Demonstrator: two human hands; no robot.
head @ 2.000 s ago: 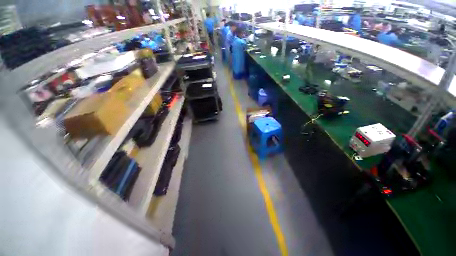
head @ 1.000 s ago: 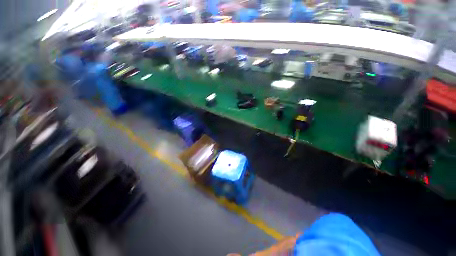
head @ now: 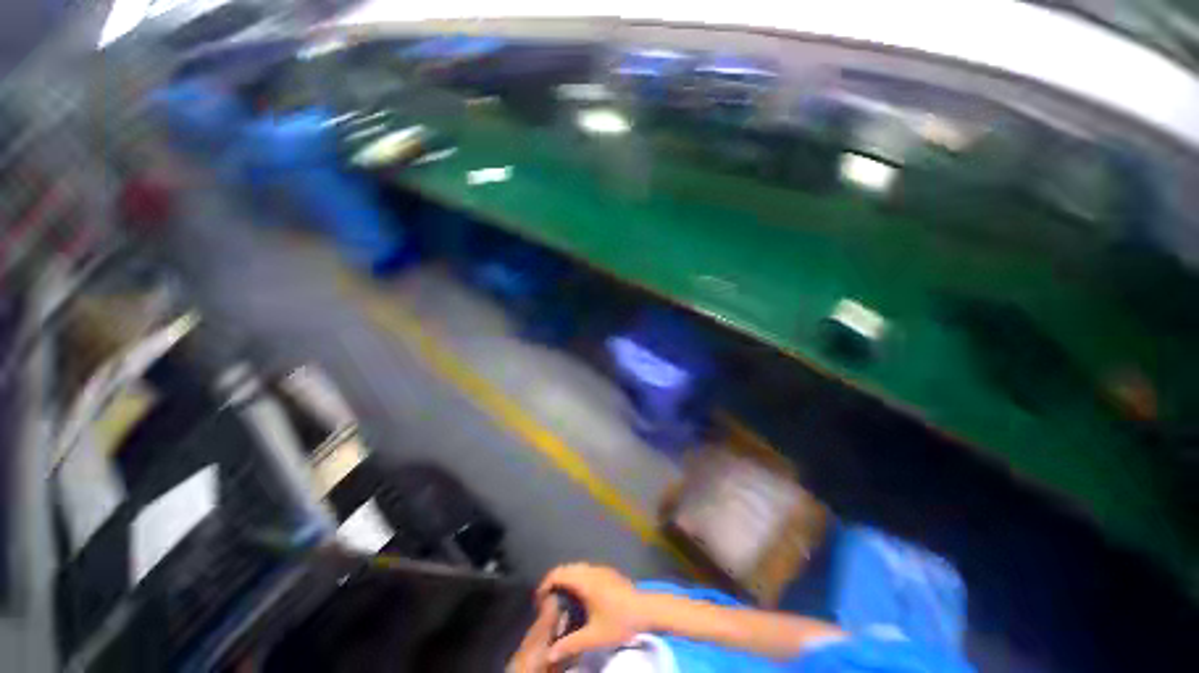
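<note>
My right hand (head: 594, 607) reaches in from the lower right under a blue sleeve, at the bottom middle. Its fingers curl around a small dark part (head: 568, 614). My left hand (head: 531, 647) shows only partly at the bottom edge, close against the part and the right hand. Blur and the frame edge hide its grip. A white patch lies below the right hand; I cannot tell what it is.
A long green bench (head: 736, 283) with a dark front runs along the right. Below it are a blue stool (head: 901, 592), an open carton (head: 750, 513) and a purple-blue stool (head: 654, 375). Dark racks with white sheets (head: 174, 519) stand left of the yellow-lined aisle (head: 526, 440). Blue-smocked people (head: 309, 164) stand farther off.
The view has swung from along the aisle towards the bench, and the stools and carton appear nearer. First an arm, now both hands and the small dark part have come into view.
</note>
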